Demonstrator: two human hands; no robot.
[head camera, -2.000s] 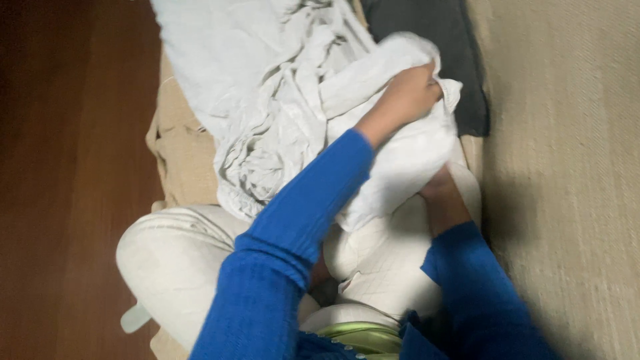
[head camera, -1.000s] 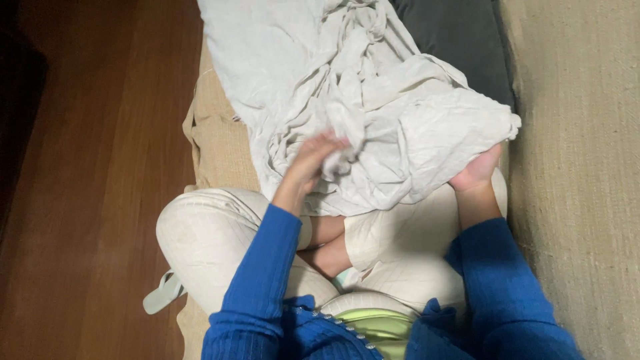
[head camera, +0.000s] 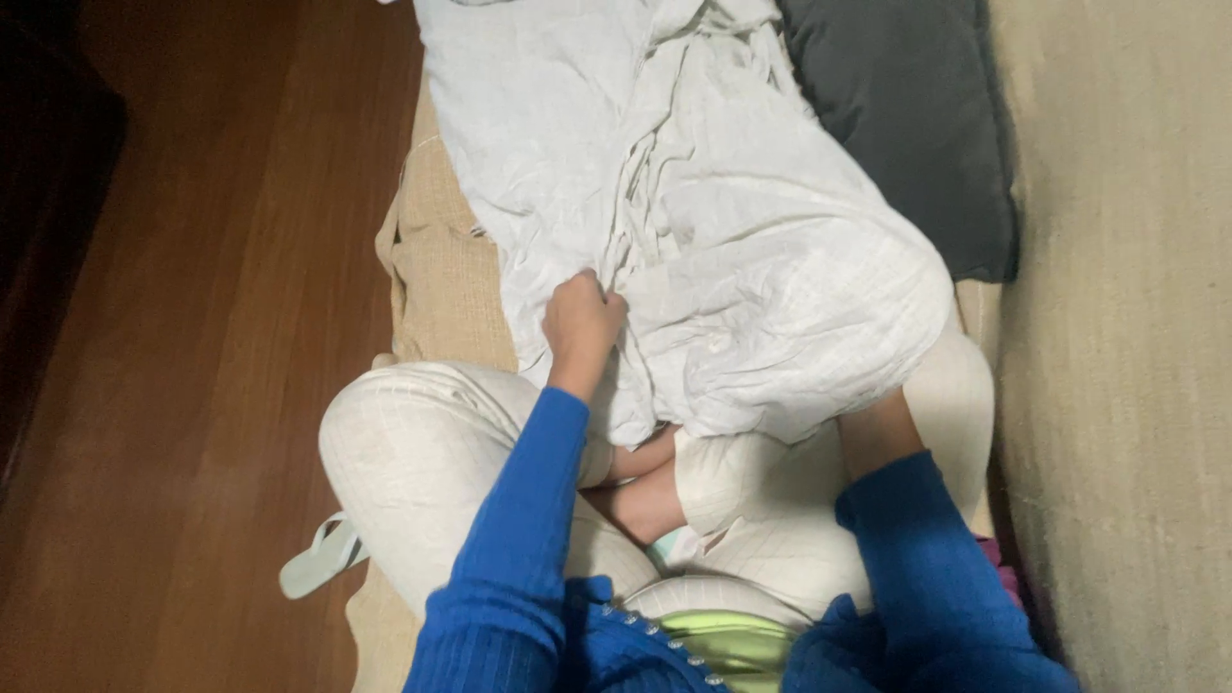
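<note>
A rumpled white cloth garment (head camera: 770, 241) is spread over the seat and across my crossed legs. With fingers closed, my left hand (head camera: 584, 322) pinches the fabric near its middle fold. The right forearm reaches under the lower right part of the cloth, where the fabric bulges up over it; only the wrist of my right hand (head camera: 878, 428) shows, and its fingers are hidden.
Beneath me is a tan woven cover (head camera: 448, 289). A dark grey cushion (head camera: 914, 125) lies at the upper right, beside a beige woven backrest (head camera: 1116, 337). One pale flip-flop (head camera: 322, 558) rests on the wooden floor (head camera: 212, 385) at the left.
The right hand, visible at the cloth's edge one second ago, is now covered by it. My left hand has gone from a blurred bunch of fabric to the middle fold, and the cloth lies more spread out.
</note>
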